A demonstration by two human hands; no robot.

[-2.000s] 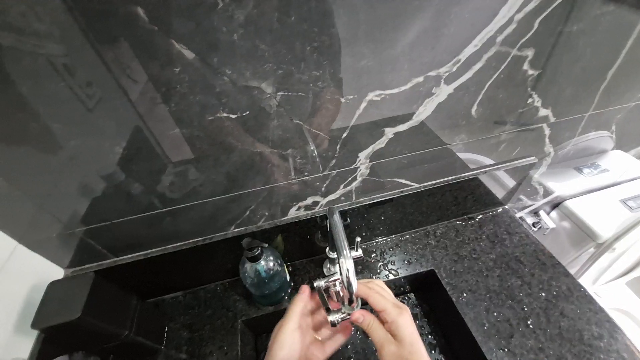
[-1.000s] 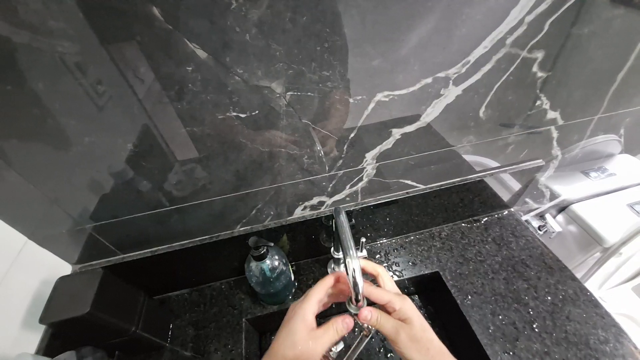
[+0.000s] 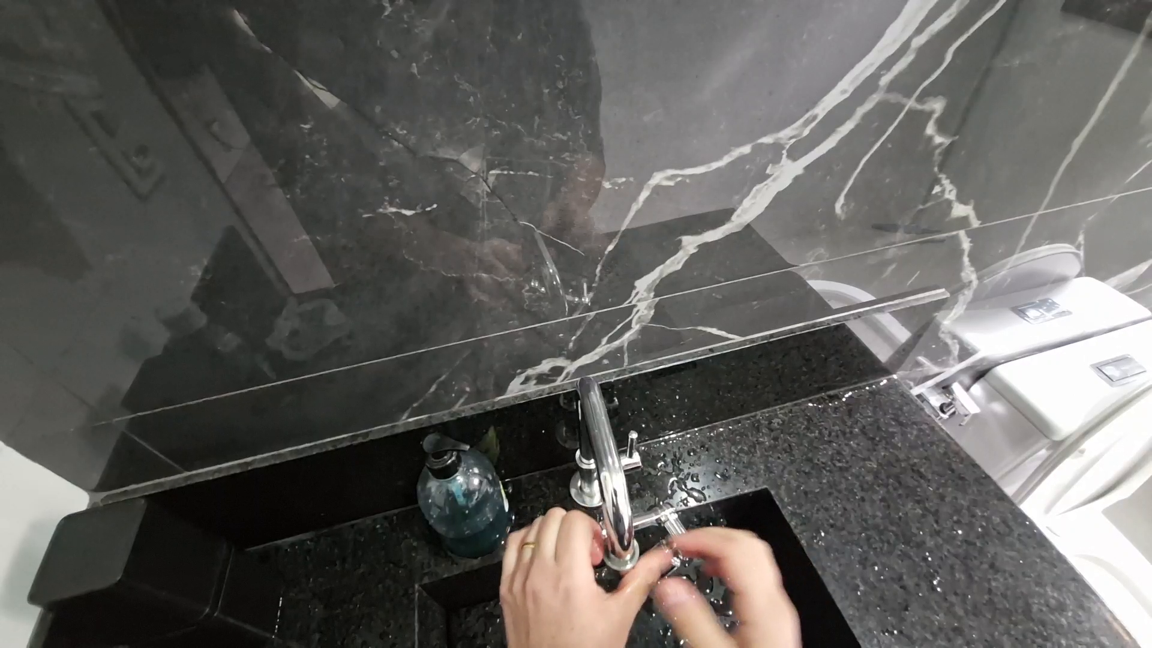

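A chrome gooseneck faucet [image 3: 610, 477] arches over a black sink basin [image 3: 796, 558]. Around the lower end of its spout is my left hand [image 3: 562, 580], wearing a ring, with fingers on the left and the thumb reaching to the right beneath the tip. A small jointed chrome fitting [image 3: 668, 524] shows just right of the spout end. My right hand [image 3: 733, 585], partly blurred, has its fingertips on this fitting near my left thumb. The hands hide some of the fitting, so how it joins the spout cannot be seen.
A soap pump bottle [image 3: 463, 504] with blue-green liquid stands left of the faucet. The wet black stone countertop [image 3: 909, 504] borders a marble-patterned wall [image 3: 504, 225]. A black box-like object [image 3: 135, 562] is at left; white toilet fixtures [image 3: 1044, 387] are at right.
The fitting was between both hands at the spout one or two seconds ago; now part of it shows to the spout's right. My right hand has shifted rightward from the spout.
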